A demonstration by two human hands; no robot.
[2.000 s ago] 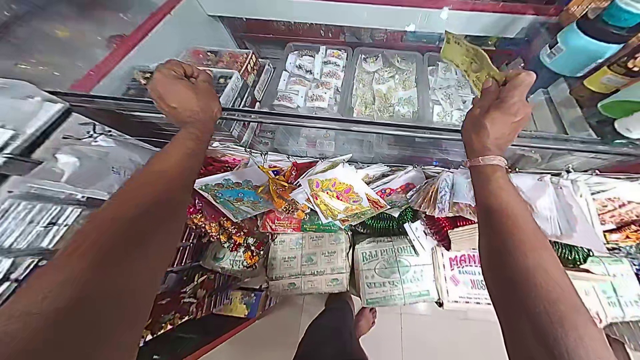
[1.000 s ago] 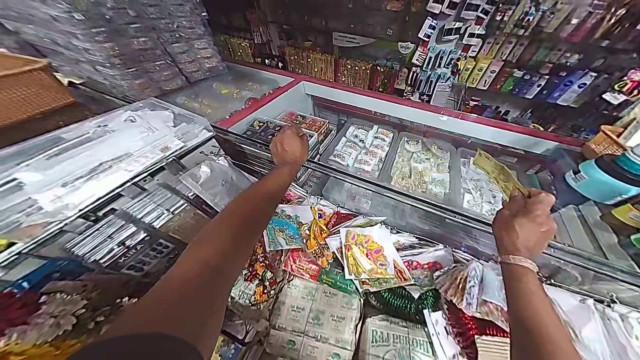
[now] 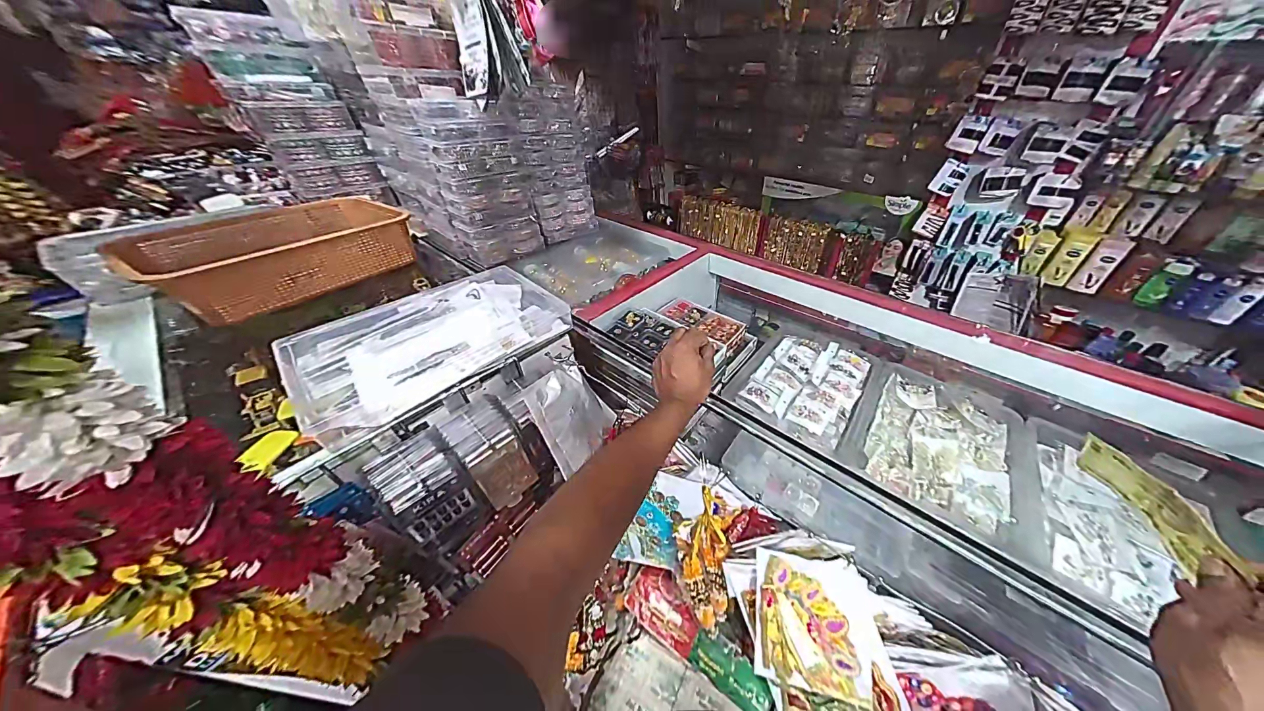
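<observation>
My left hand [image 3: 683,366], its fingers curled, rests at the edge of the glass display counter, beside small boxes of jewellery [image 3: 647,332]. Whether it grips anything is hidden. At the right edge, my right hand [image 3: 1210,627] holds a yellowish banknote [image 3: 1155,499] above the glass. Clear trays of small packets [image 3: 810,390] lie under the glass between my hands. Below the counter edge hang packets with colourful decorations [image 3: 805,622] and an orange tasselled ornament [image 3: 704,563].
An orange plastic basket [image 3: 286,259] and a clear plastic box of white packets [image 3: 425,351] stand at the left. Stacked clear boxes [image 3: 474,168] rise behind them. Artificial flowers [image 3: 168,523] fill the lower left. Shelves of hanging goods [image 3: 997,197] line the back.
The view has swung far up and to the left. My left hand stays by the jewellery boxes, and the banknote remains in my right hand.
</observation>
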